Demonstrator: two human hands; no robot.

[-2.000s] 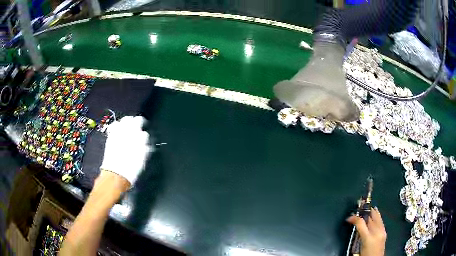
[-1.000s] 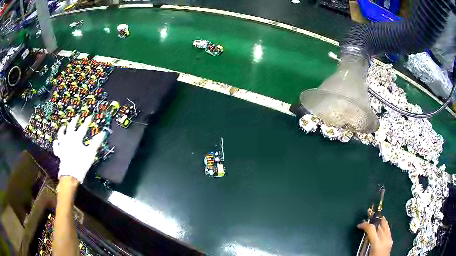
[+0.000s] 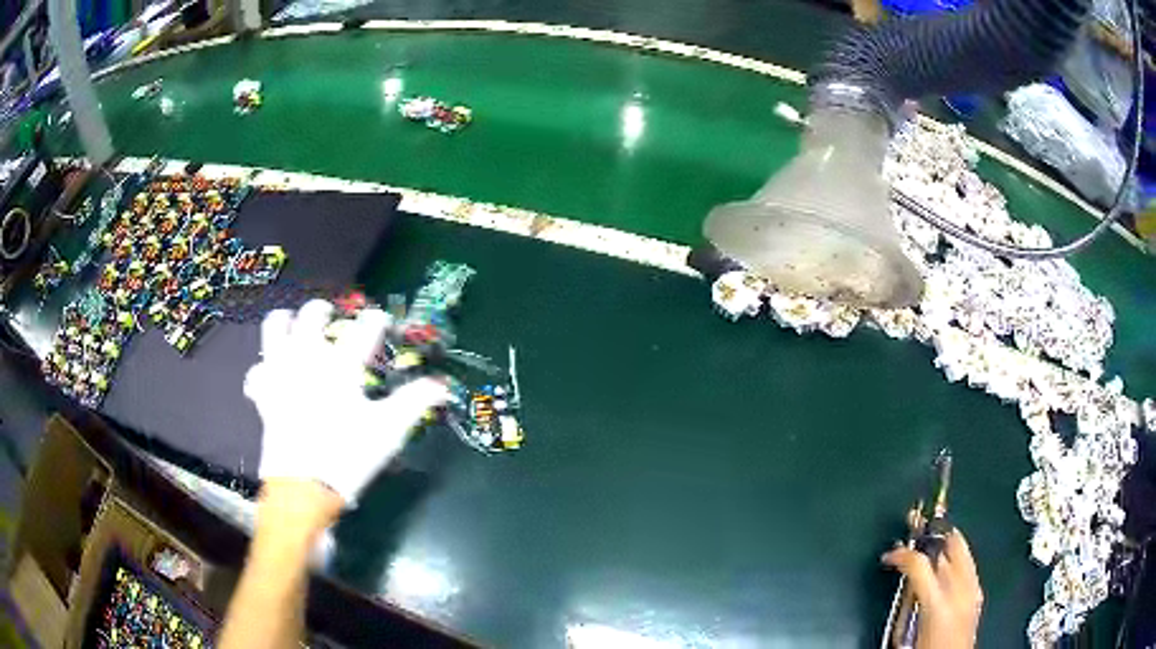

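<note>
My left hand (image 3: 323, 399), in a white glove, is over the bench at the left. Its fingers hold a small blurred cluster of circuit boards (image 3: 412, 345) just off the black sheet's right side. A circuit board (image 3: 492, 418) with coloured parts and thin leads lies on the dark green bench right beside the cluster. My right hand (image 3: 941, 583), bare and at the lower right, holds a soldering iron (image 3: 938, 507) with its tip pointing up and away. Many boards (image 3: 165, 254) lie in dense rows on the black sheet (image 3: 317, 235).
White plastic housings (image 3: 1001, 304) are heaped at the right. A fume extractor hood (image 3: 824, 222) on a ribbed hose (image 3: 951, 51) hangs in front of them. The green belt (image 3: 545, 152) behind carries a few joined units (image 3: 435, 113). Cardboard boxes (image 3: 121, 558) stand at the lower left.
My left hand has moved right from the board rows and now holds a cluster of boards. Fewer boards lie at the sheet's near part. My right hand still holds the iron.
</note>
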